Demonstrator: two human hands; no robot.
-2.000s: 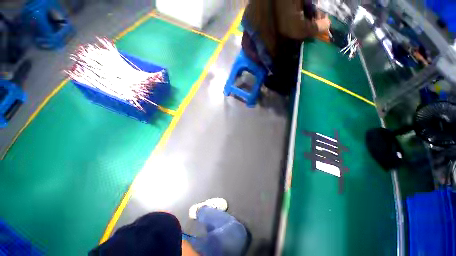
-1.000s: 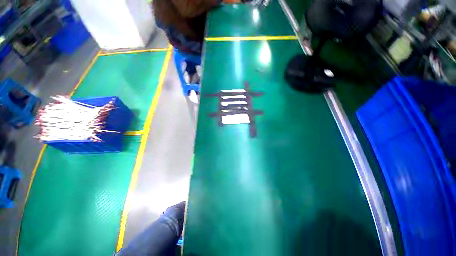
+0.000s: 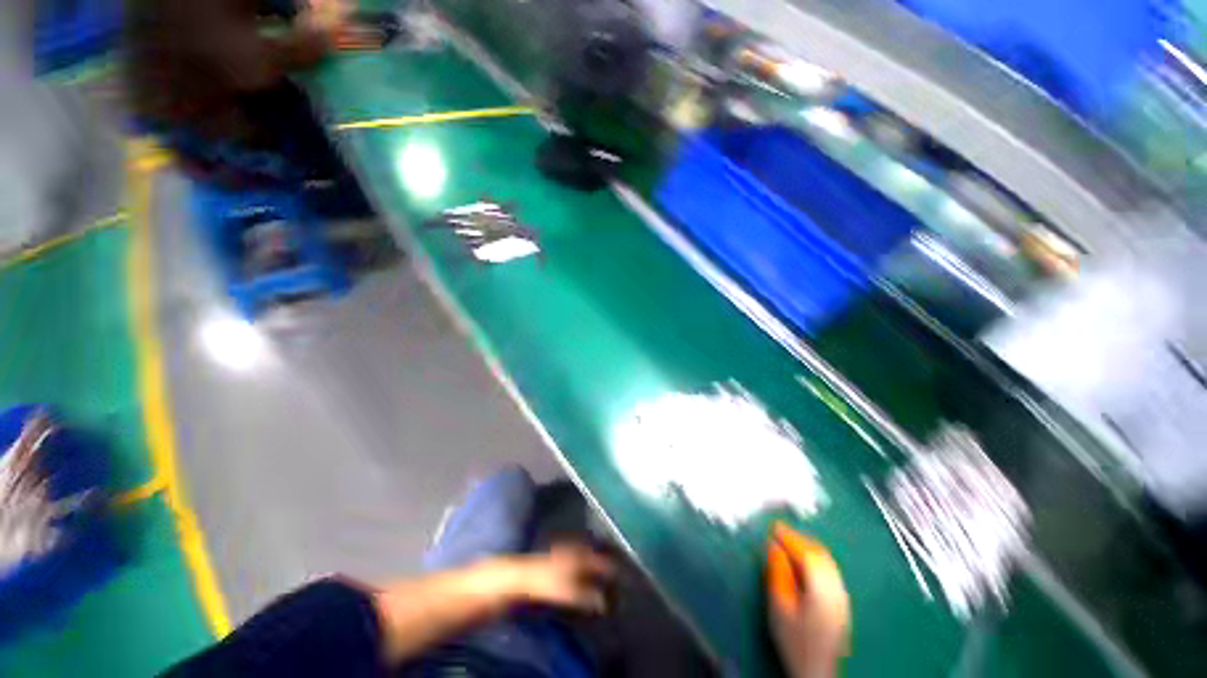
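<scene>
The frame is blurred. A fanned heap of whitish cables (image 3: 721,450) lies on the green bench (image 3: 582,331). A second, denser cable heap (image 3: 956,514) lies farther right, by the rail, with a few strands beside it. My right hand (image 3: 810,612), with bright orange finger covers on, is over the bench just in front of the first heap; whether it holds anything is too blurred to tell. My left hand (image 3: 572,580) is low over my lap, short of the bench's near edge; its fingers are blurred and nothing clear shows in it.
A blue bin (image 3: 781,225) and a black fan (image 3: 596,66) stand behind the bench rail. A taped marker (image 3: 492,235) is farther up the bench. A white sheet (image 3: 1112,351) hangs at right. A seated person (image 3: 219,80) and blue stool (image 3: 271,245) are upper left. A strand with green (image 3: 843,408) lies near the rail.
The view has swung right. Both my hands, the two cable heaps and the white sheet have come into view. The taped marker and fan now show farther up and left.
</scene>
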